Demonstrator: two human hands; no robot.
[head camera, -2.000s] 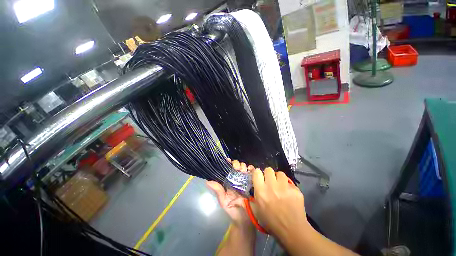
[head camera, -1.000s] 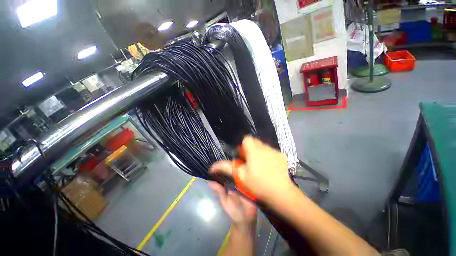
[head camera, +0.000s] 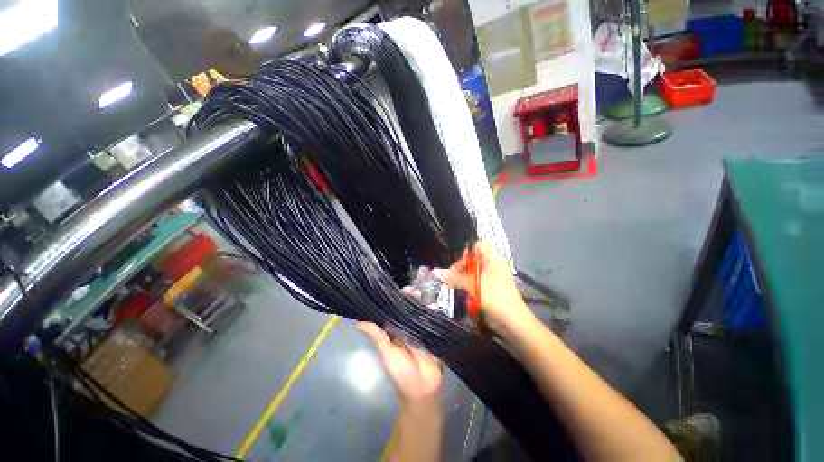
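A thick bundle of black cables (head camera: 312, 239) hangs over the metal bar and runs down to the lower right. My left hand (head camera: 414, 368) is under the bundle, with fingertips showing at its far side, and grips it. My right hand (head camera: 495, 287) holds red-handled scissors (head camera: 474, 281) beside the bundle; their blades are hidden. Crumpled clear plastic wrap (head camera: 426, 285) is at my right fingertips, on the upper side of the bundle. Whether the wrap still touches the cables cannot be told.
The shiny rack bar (head camera: 135, 194) crosses the left side. More black cables (head camera: 420, 117) and a white cable bundle (head camera: 461, 135) hang behind. A green-topped bench (head camera: 781, 235) stands at the right. A red stand (head camera: 549, 131) and an orange crate (head camera: 688, 87) are farther back.
The wrap was a flat band around the bundle and is now crumpled at my right fingers. The bundle's lower part now spreads down to the right. My right hand has moved to its far side.
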